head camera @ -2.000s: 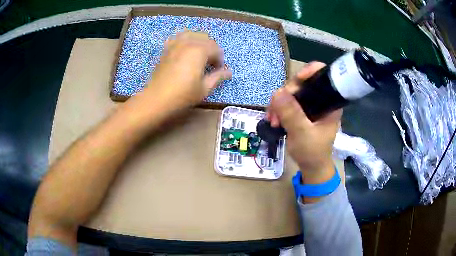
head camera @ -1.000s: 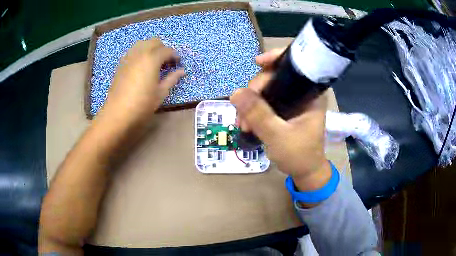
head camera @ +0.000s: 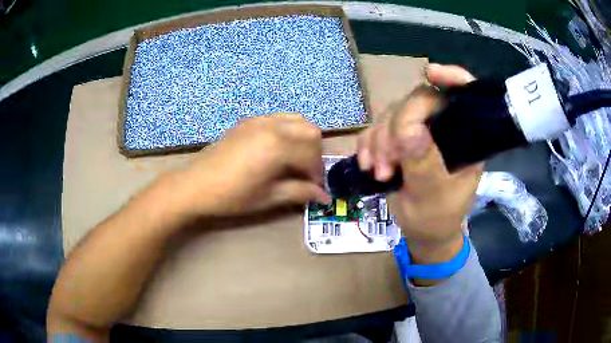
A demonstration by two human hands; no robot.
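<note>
The white plastic housing (head camera: 348, 242) lies open on the cardboard sheet, with a green circuit board, a yellow transformer (head camera: 342, 208) and a red wire inside. My right hand (head camera: 422, 154) grips the black electric screwdriver (head camera: 479, 120), tilted, its white band marked "D1" to the right and its lower end over the housing's upper part. My left hand (head camera: 275, 164) is at the housing's upper left, fingertips pinched close beside the driver's lower end; whether they hold a screw cannot be made out. The driver's tip and the housing's upper corners are hidden.
A shallow cardboard screw tray (head camera: 244, 80) full of tiny screws lies behind the housing. The tan cardboard sheet (head camera: 221, 281) is under both. A clear bagged white part (head camera: 512, 201) lies right of my right wrist. A pile of white strips (head camera: 589, 161) is at the far right.
My left hand has left the screw tray and come right to the housing. My right hand has tilted the screwdriver flatter. The housing appears lower and further right.
</note>
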